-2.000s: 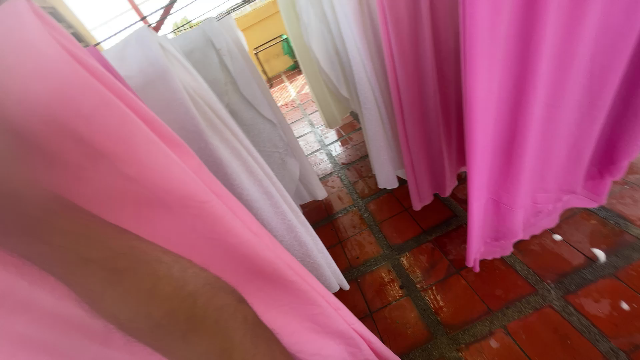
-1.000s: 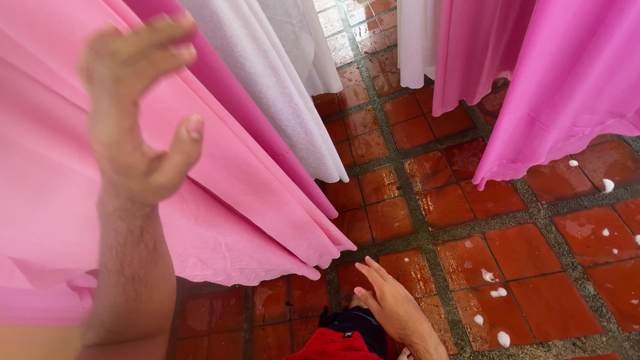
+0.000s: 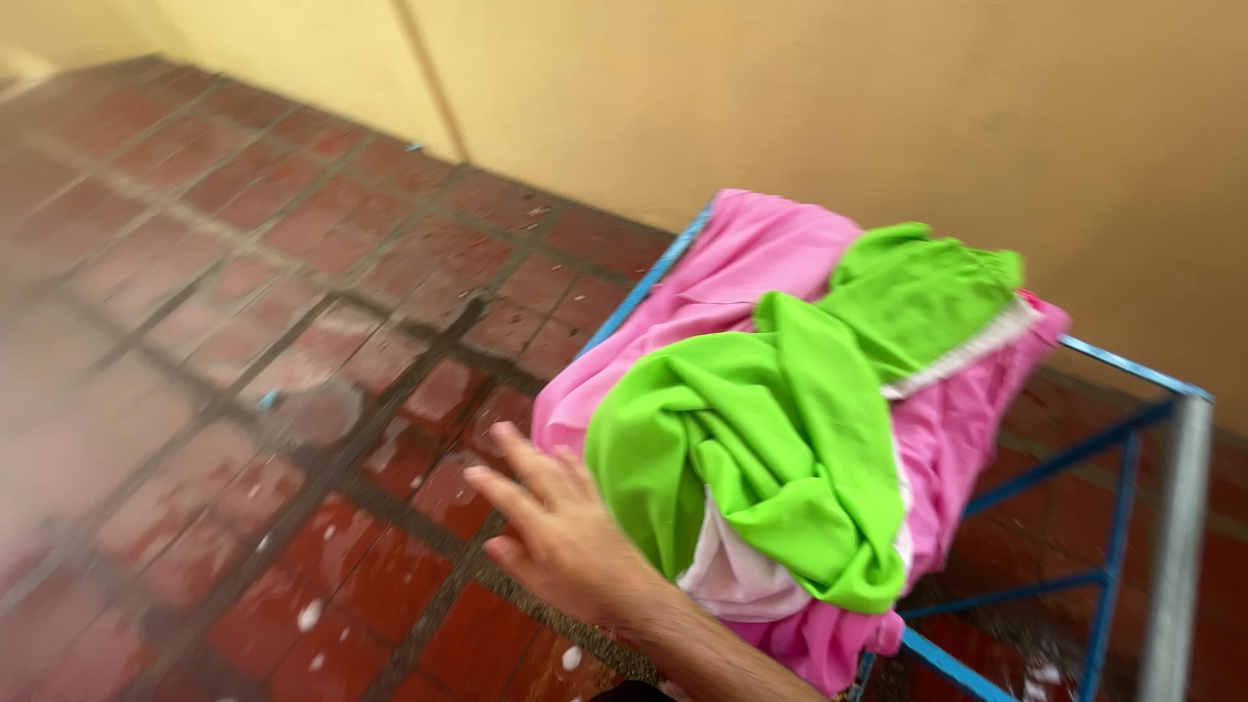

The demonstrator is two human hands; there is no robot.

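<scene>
My right hand (image 3: 561, 541) reaches in from the bottom edge, fingers apart and holding nothing, at the left side of a heap of cloth. It overlaps the edge of that heap in the picture; whether it touches cannot be told. Bright green fabric (image 3: 721, 419) with white parts (image 3: 746, 575) lies bunched on top of pink fabric (image 3: 770, 244). The pink fabric is draped over a blue metal frame (image 3: 648, 283). My left hand is out of view.
A yellow wall (image 3: 780, 107) runs behind the frame. The red tiled floor (image 3: 341, 556) looks wet, with white blobs of foam (image 3: 309, 616). A grey metal bar (image 3: 1180, 546) slants at the right. Blue struts (image 3: 1043, 595) cross under the frame.
The view has swung from the hanging pink and white cloths to the wall and cloth heap. My left hand, raised before the pink cloth a second ago, has left the view.
</scene>
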